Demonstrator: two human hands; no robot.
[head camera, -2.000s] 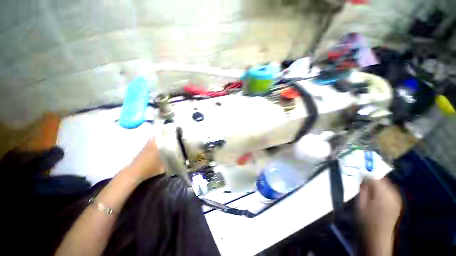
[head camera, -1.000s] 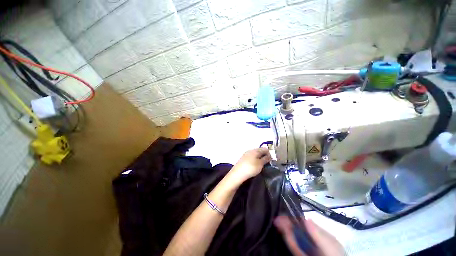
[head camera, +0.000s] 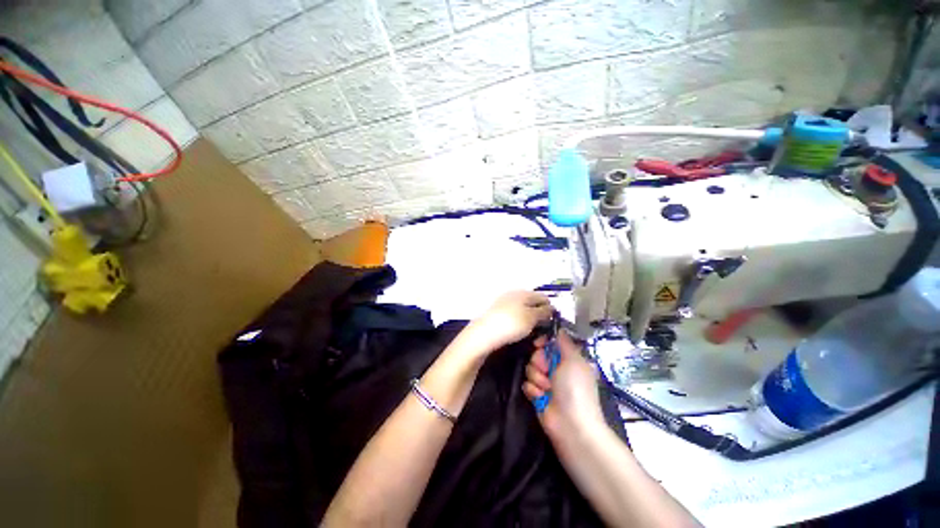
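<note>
A dark brown-maroon garment lies gathered left of the needle area and hangs toward me. My left hand pinches its upper edge beside the machine head. My right hand is closed around blue thread snips, whose dark tip points up at the edge by my left fingers. The cream-white sewing machine stands at the right. Its presser foot area is just right of my right hand. Black binding tape runs from the right toward the needle.
A water bottle stands on the machine bed. A light-blue lamp hangs by the machine head. A red-handled tool lies behind the head. A cardboard guard and a yellow plug are at the left, a brick-patterned wall behind.
My right hand has come from the table's right end across to the garment, beside my left hand, and now clearly holds the blue snips. The blue item no longer lies at the right end.
</note>
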